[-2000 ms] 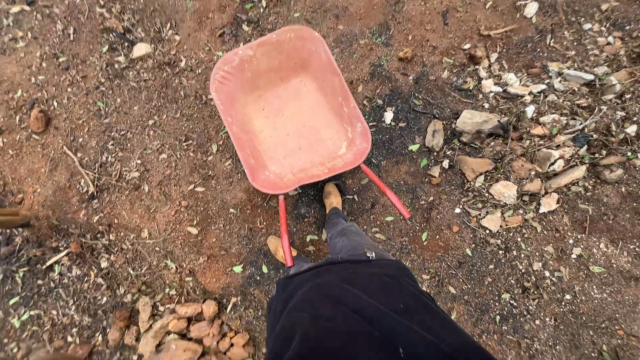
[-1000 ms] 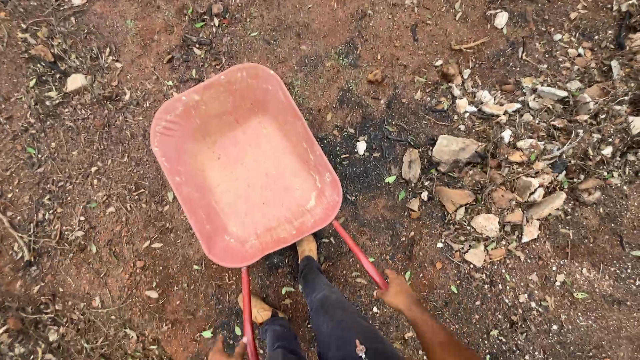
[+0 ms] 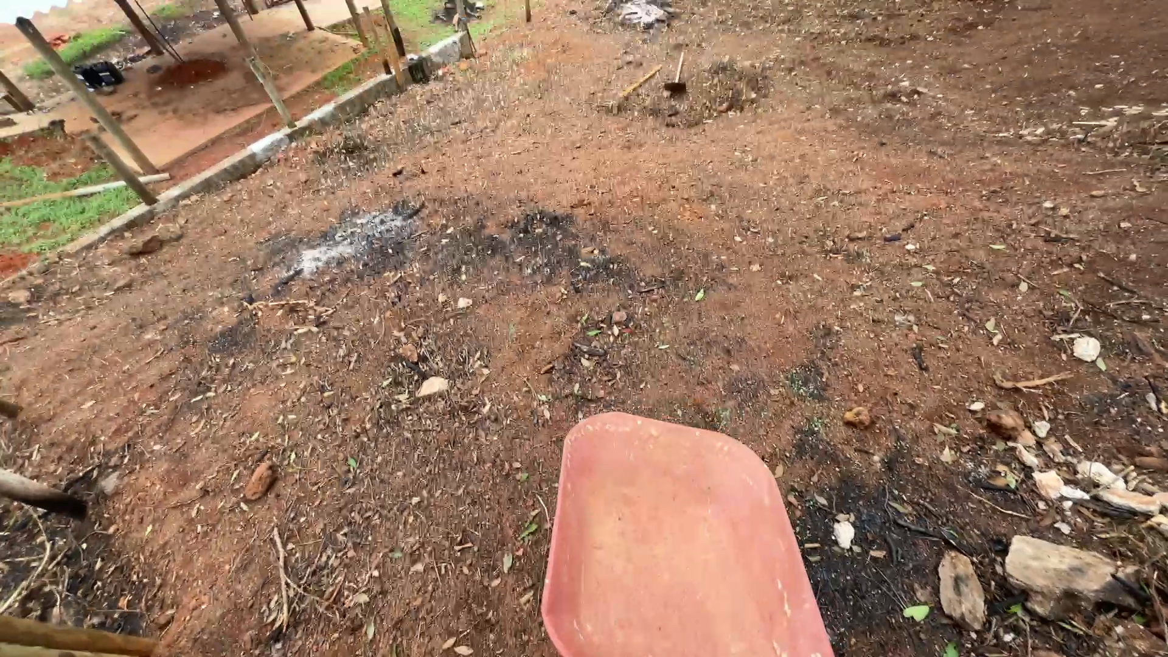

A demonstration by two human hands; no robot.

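The red wheelbarrow tray point(image 3: 680, 547) shows at the bottom of the head view, right of centre, with nothing in it. Pale scuffs and dirt mark its inside. Its near edge, both handles and both of my hands lie below the frame, so whether I hold the handles cannot be seen. Bare reddish earth strewn with leaves and twigs surrounds the tray.
Stones point(image 3: 1063, 570) lie scattered to the right of the tray. Ash point(image 3: 351, 242) and charred ground are ahead. A hoe point(image 3: 676, 84) lies farther off. A low concrete curb point(image 3: 265, 149) with wooden posts runs along the upper left. Wooden poles point(image 3: 41, 493) jut in at left.
The view has tilted up towards the ground ahead. One second ago my right hand was at the right handle and my left hand near the left one; both are now out of frame.
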